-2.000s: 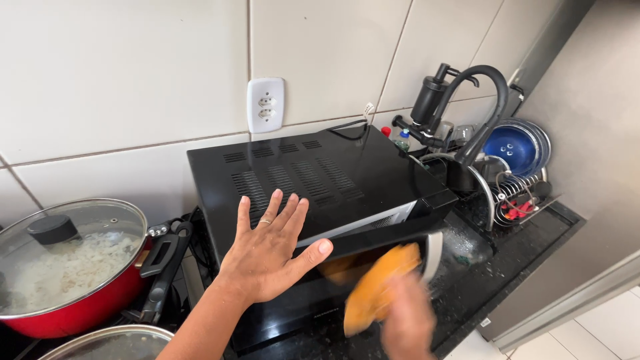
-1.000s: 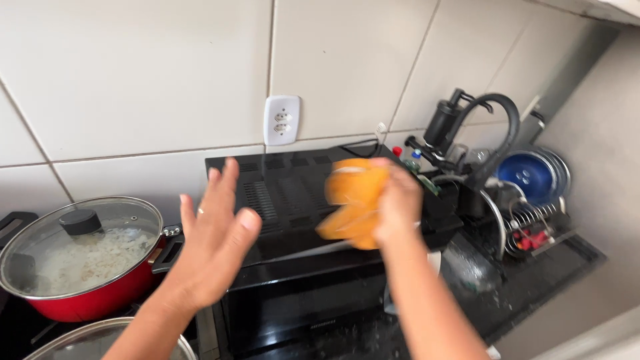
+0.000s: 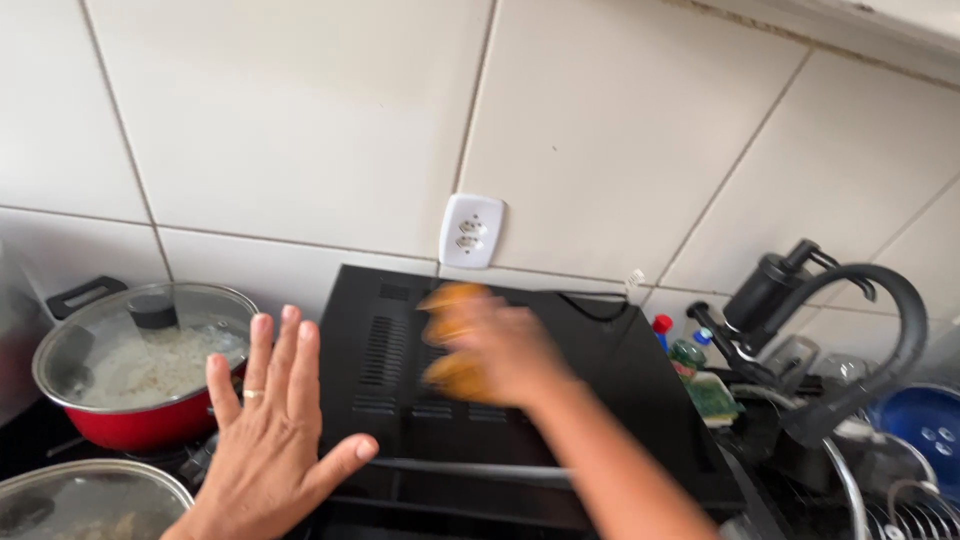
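A black microwave oven (image 3: 600, 390) with vent slots in its top stands against the tiled wall. My right hand (image 3: 502, 345), blurred by motion, grips an orange cloth (image 3: 457, 360) over the vented top. My left hand (image 3: 277, 427), with a ring on one finger, is held up with its fingers spread and nothing in it, at the microwave's left edge. Whether that hand touches the microwave cannot be told.
A red pot (image 3: 142, 424) of rice under a glass lid and another lidded pot (image 3: 97, 499) stand at left. At right are a black faucet (image 3: 892, 322), a sponge (image 3: 712, 397), bottles and a blue bowl (image 3: 919, 427). A wall outlet (image 3: 471, 231) sits behind.
The cloth in my right hand was at the microwave's front two seconds ago and is now over its top. My left hand has moved from above the top to the left edge. The view has shifted.
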